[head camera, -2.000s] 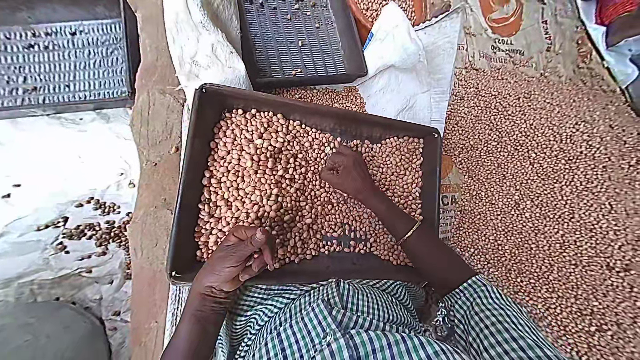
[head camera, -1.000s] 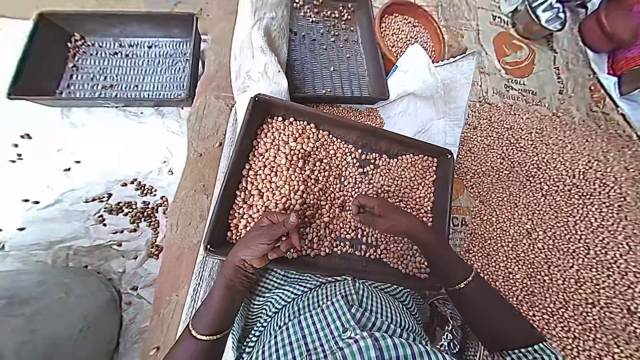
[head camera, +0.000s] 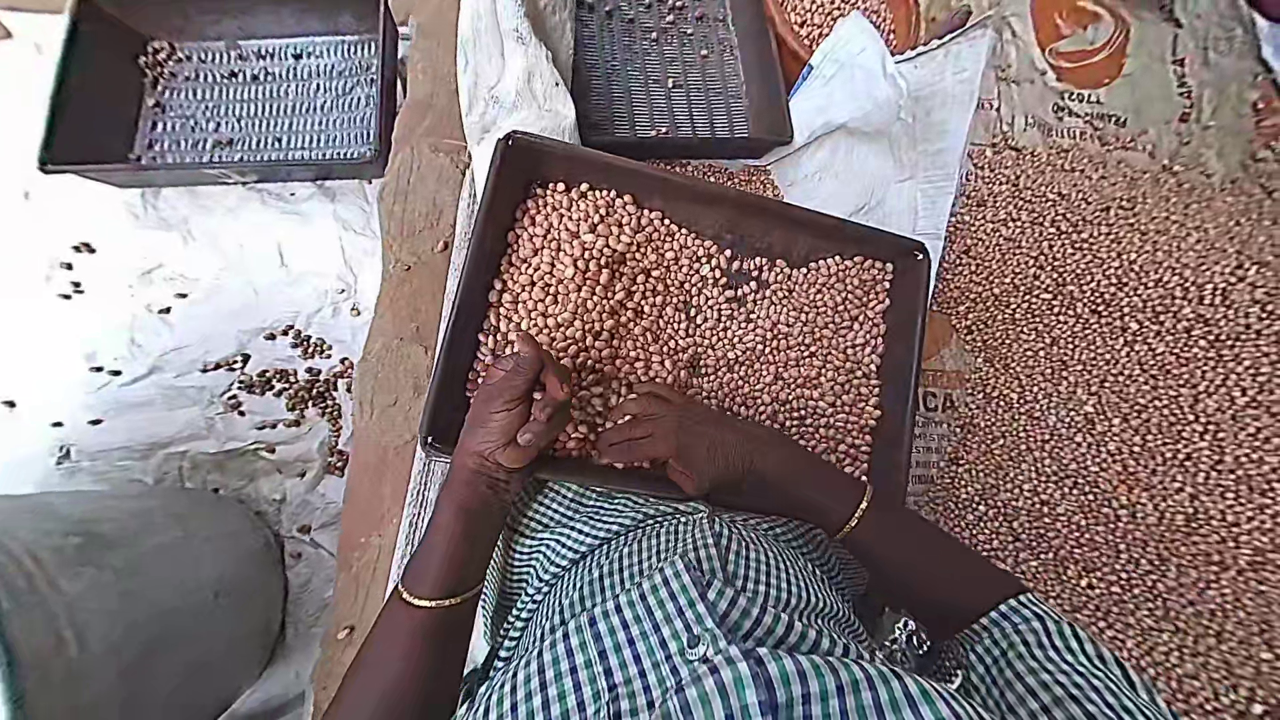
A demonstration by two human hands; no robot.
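A dark rectangular tray (head camera: 905,370) lies tilted on my lap, filled with pinkish-brown round beans or nuts (head camera: 620,270). My left hand (head camera: 515,405) is over the tray's near left corner with its fingers curled; whether something small is between them cannot be told. Close beside it, my right hand (head camera: 685,440) rests palm down on the beans at the near edge, its fingertips among them. What lies under those fingers is hidden. Thin bangles circle both wrists.
A wide spread of the same beans (head camera: 1120,430) covers printed sacking at the right. Slatted trays stand at the upper left (head camera: 260,175) and beyond my tray (head camera: 690,145), beside a reddish bowl (head camera: 905,25). Dark beans (head camera: 300,390) lie on white sheeting, near a grey rounded object (head camera: 130,600).
My right hand has moved from the middle of the tray to its near edge, beside my left hand. The gap in the beans near that edge no longer shows.
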